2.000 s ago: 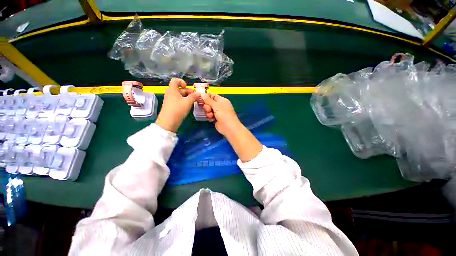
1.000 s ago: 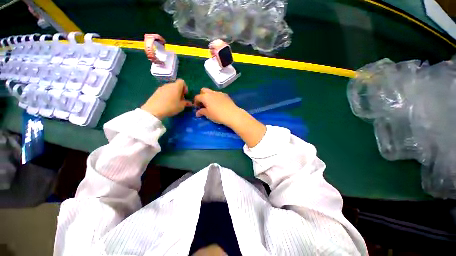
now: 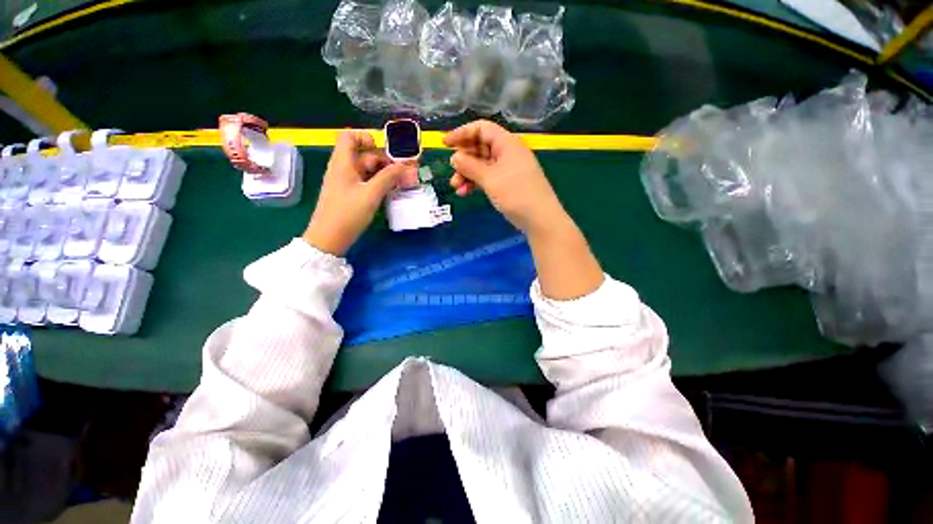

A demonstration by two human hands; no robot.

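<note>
A smartwatch [image 3: 403, 139] with a dark screen and pink rim sits on a white stand [image 3: 412, 208] in front of me. My left hand [image 3: 360, 189] grips its pink band from the left. My right hand [image 3: 489, 169] is just right of the watch, fingers curled, thumb and fingertips close together. A small clear piece [image 3: 427, 174] shows between the watch and my right fingers; whether I hold it cannot be told. A small white tab [image 3: 441, 214] sticks out at the stand's right. A blue film sheet [image 3: 440, 297] lies nearer to me.
A second watch with a pink band [image 3: 243, 141] is on a white stand [image 3: 274, 176] at the left. Rows of white stands [image 3: 138, 222] fill the far left. Clear plastic covers lie beyond the yellow stripe [image 3: 450, 61]. A large heap of clear covers [image 3: 788, 205] is at the right.
My hands have moved from over the blue film up to the watch. My left hand has taken hold of its band, and the watch now faces me more squarely. My right hand has moved right, apart from the left.
</note>
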